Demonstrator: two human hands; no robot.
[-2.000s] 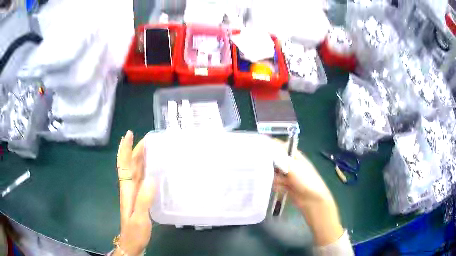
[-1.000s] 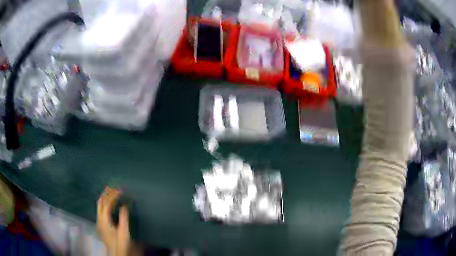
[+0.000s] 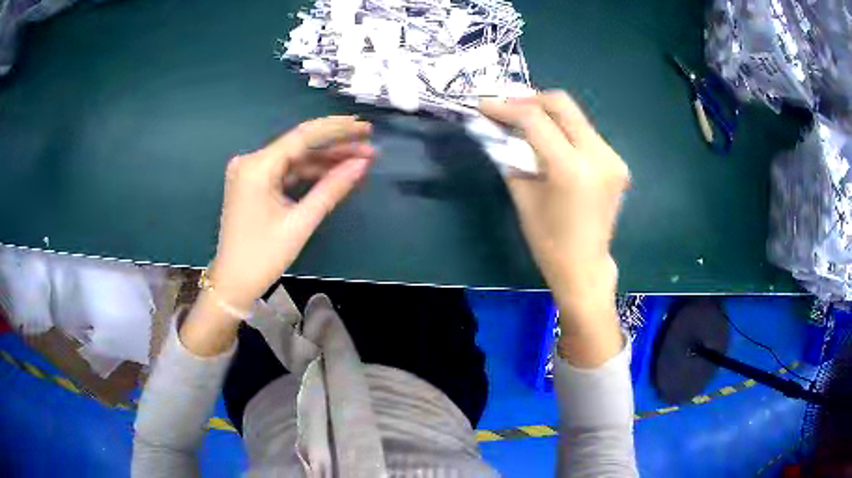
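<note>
A tangled pile of thin metal rods with white tabs (image 3: 402, 51) lies on the dark green bench top at the top centre. My right hand (image 3: 560, 159) is at the pile's lower right edge, with a few tabbed rods (image 3: 504, 149) between its thumb and fingers; their thin stems blur towards the left. My left hand (image 3: 280, 187) is below and left of the pile, thumb and fingertips apart, and no thing shows in it. Both hands are partly blurred by motion.
Dark-handled snips with a tan piece (image 3: 705, 107) lie at the right. Clear bags of parts (image 3: 813, 205) stand at the right edge. The bench edge (image 3: 392, 278) runs in front of my body. A round black stand base (image 3: 691, 350) and blue crate (image 3: 546, 345) are below.
The view has tipped down towards my lap. The clear box my hands held first is out of view. The pile shows higher up, and my right hand now holds rods at its edge.
</note>
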